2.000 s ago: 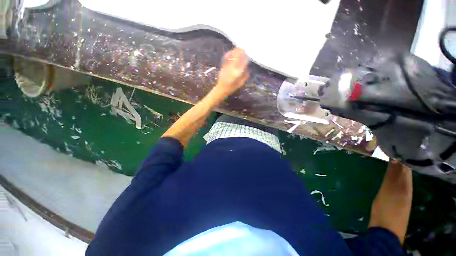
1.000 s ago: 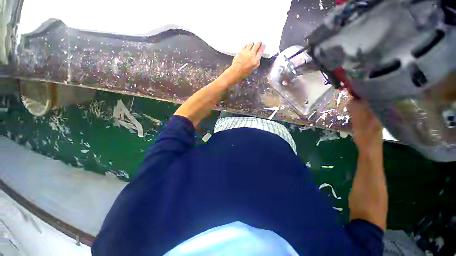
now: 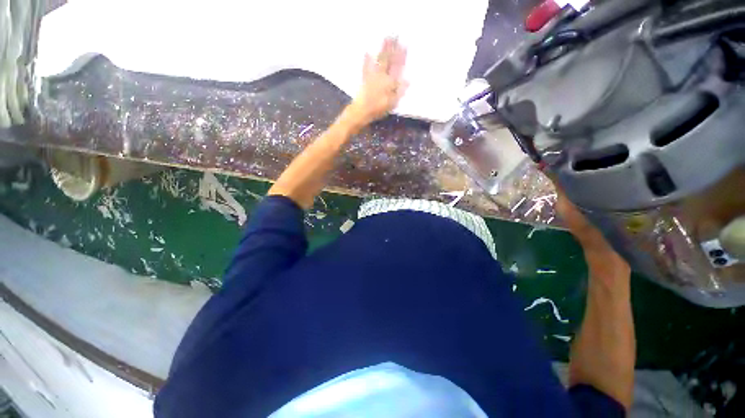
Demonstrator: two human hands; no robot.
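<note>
The white fabric lay (image 3: 245, 37) lies on the dark speckled table, its near edge wavy. My left hand (image 3: 384, 80) rests flat on the lay near its right end, fingers extended, holding nothing. The grey motor body of the cutting machine (image 3: 629, 106) fills the upper right. Its silver base plate (image 3: 488, 155) lies on the table at the lay's right corner. My right wrist (image 3: 578, 219) runs up under the motor body, which hides my right hand and its grip. The knife's contact with the fabric cannot be made out.
The brown table's near edge (image 3: 245, 174) runs just in front of my body. Layered fabric (image 3: 15, 69) stands at the far left. A round pale tub (image 3: 78, 178) is below the table edge. White scraps (image 3: 546, 307) lie on the green floor. A pale covered surface (image 3: 90, 277) is at lower left.
The machine has swung from the right, its motor body now nearer and larger and its base plate turned. My left hand has moved from the lay's edge onto its top.
</note>
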